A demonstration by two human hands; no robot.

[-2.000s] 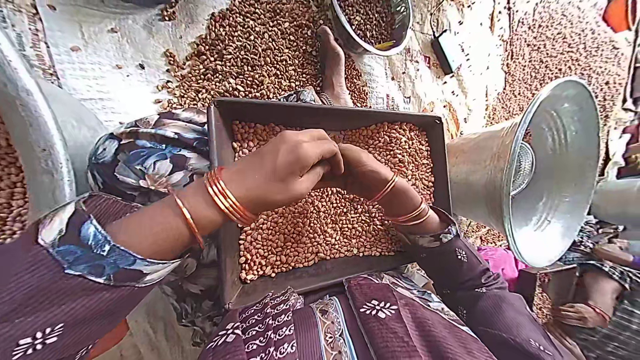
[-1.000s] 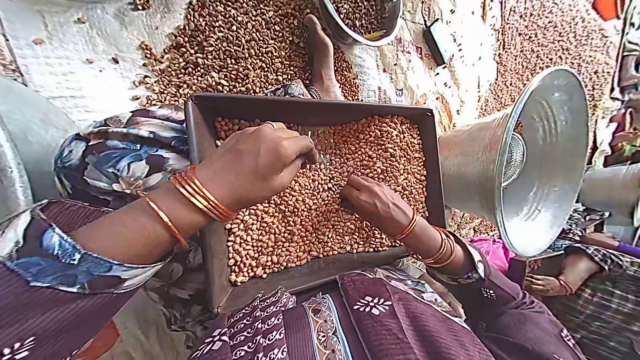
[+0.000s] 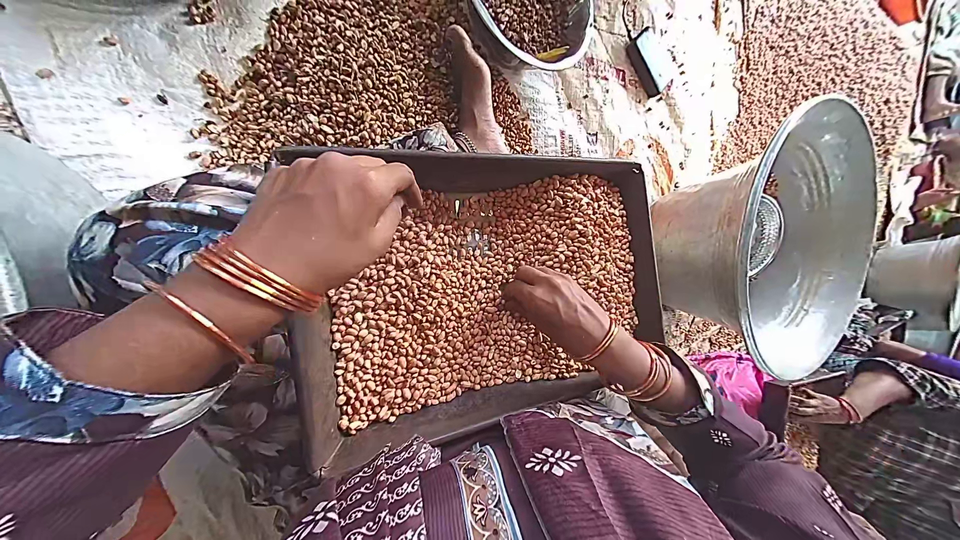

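Observation:
A dark rectangular tray (image 3: 442, 426) rests across my lap, with a layer of shelled peanuts (image 3: 420, 337) inside. Near its far left corner hovers my left hand (image 3: 330, 214), its fingers curled toward the tray's far rim; its fingertips are partly hidden. My right hand (image 3: 555, 307) touches the peanuts right of the middle, fingers bent down. Whether either hand pinches a peanut cannot be seen. Between the hands, a small thinned patch shows the tray's bottom.
A heap of peanuts (image 3: 337, 75) lies on a white sheet beyond the tray, beside a bare foot (image 3: 474, 90). A metal bucket (image 3: 585, 37) holds darker nuts. A large metal pot (image 3: 697, 232) lies tipped at right. Another person's hand (image 3: 821, 406) is at lower right.
The two hands were together over the tray two seconds ago and have moved apart. Since one second ago, my left hand has shifted toward the tray's far left corner.

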